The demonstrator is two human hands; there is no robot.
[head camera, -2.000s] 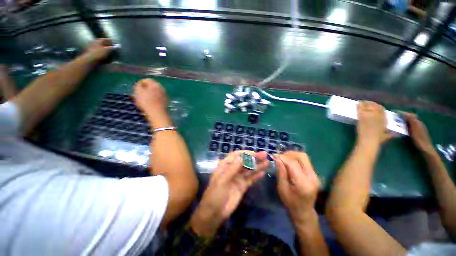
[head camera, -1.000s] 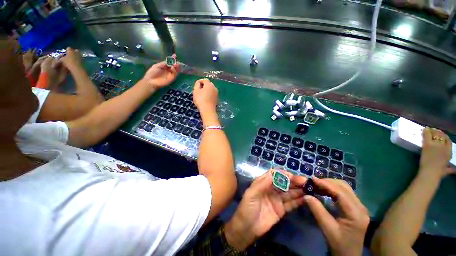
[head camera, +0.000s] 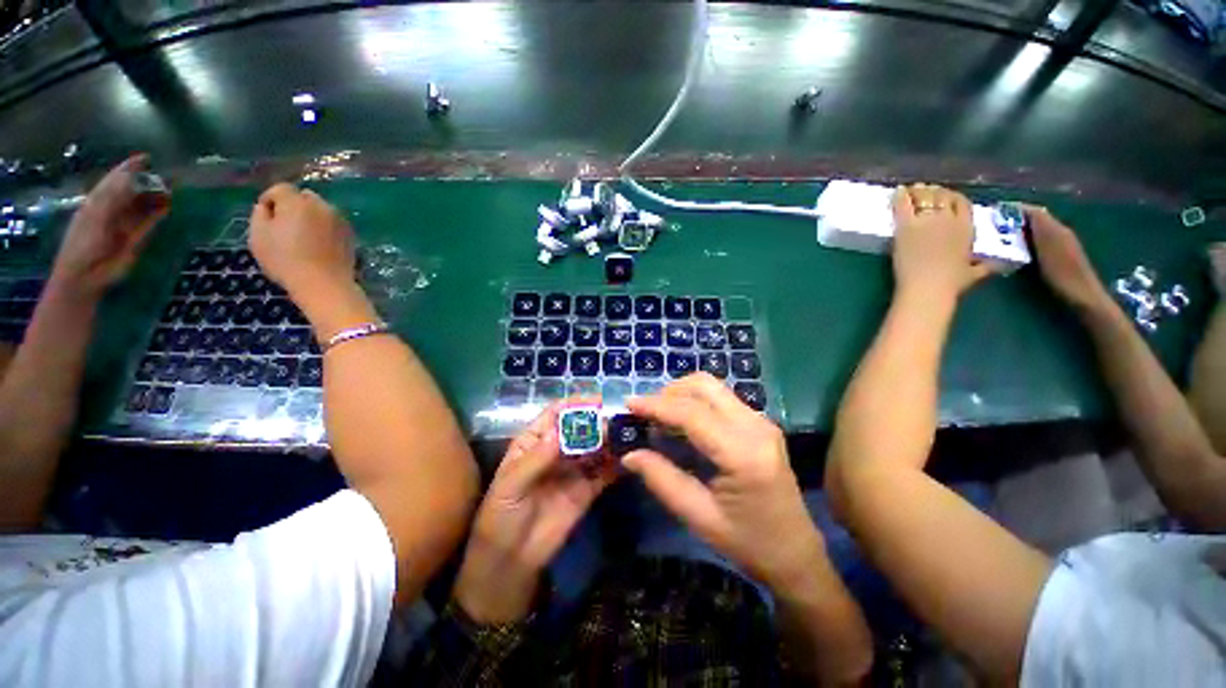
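My left hand point(head camera: 527, 497) holds a housing with board point(head camera: 581, 430), white-rimmed with its green face towards me. My right hand point(head camera: 726, 470) holds a black cover point(head camera: 628, 433) between thumb and fingers, just right of the housing; whether the two touch is unclear. Behind my hands lies a clear tray point(head camera: 738, 309) with rows of black covers; an empty pocket shows at its back right. A single black cover point(head camera: 619, 268) lies behind the tray. Behind that is a heap of piled units point(head camera: 578, 218), white and silver, one with its green face showing.
A neighbour's arm point(head camera: 390, 403) reaches over another tray of black covers point(head camera: 222, 336) at left. At right, a person's hands hold a white power strip point(head camera: 858, 218), and its power cord point(head camera: 726, 207) crosses the bench. Small units point(head camera: 437, 98) stand on the dark line behind.
The view has swung right, so the trays and heap appear further left. My right hand's black cover is now level beside the housing, facing me, where it was tilted before.
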